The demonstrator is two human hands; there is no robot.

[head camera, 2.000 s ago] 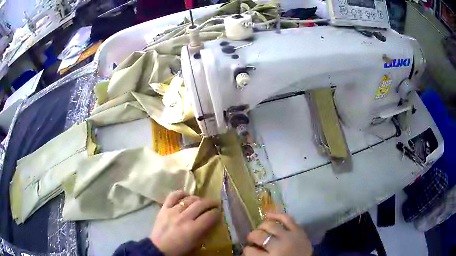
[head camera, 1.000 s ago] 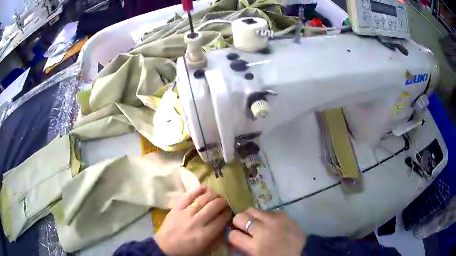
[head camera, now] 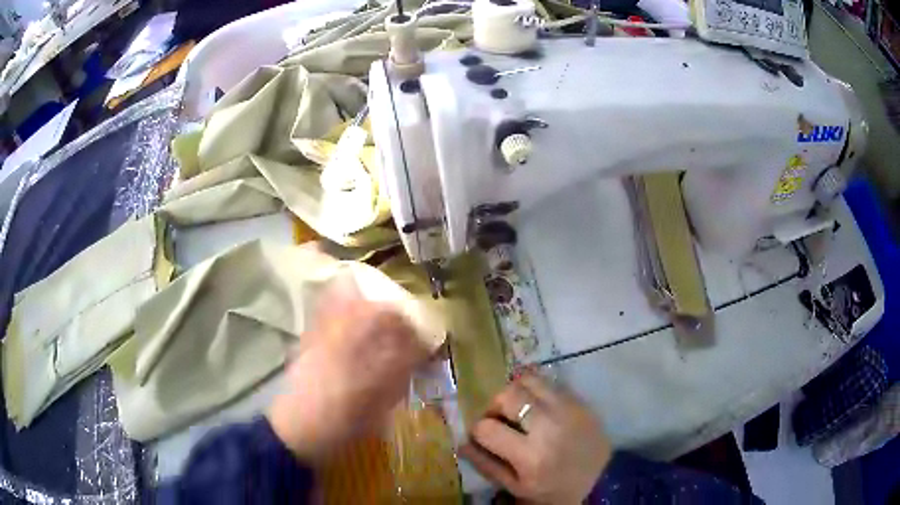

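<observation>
The pale khaki garment piece (head camera: 222, 330) lies left of the needle, its right edge lifted and folded near my left hand. My left hand (head camera: 350, 370) is blurred over this edge; whether its fingers grip the cloth is unclear. The darker olive band strip (head camera: 480, 345) runs from under the presser foot (head camera: 437, 281) toward me. My right hand (head camera: 538, 434) lies at the strip's near end, fingertips at its right edge; its grip is hidden.
The white sewing machine (head camera: 612, 108) spans the back. A stack of bands (head camera: 673, 247) lies under its arm. A folded pile of panels (head camera: 84, 301) is at far left. A crumpled khaki heap (head camera: 262, 138) lies behind. Orange-yellow tape (head camera: 370, 464) shows near my left hand.
My left hand has moved up and left from the strip, and the garment piece's right edge is lifted, uncovering orange-yellow tape. My right hand has shifted slightly right, away from my left hand.
</observation>
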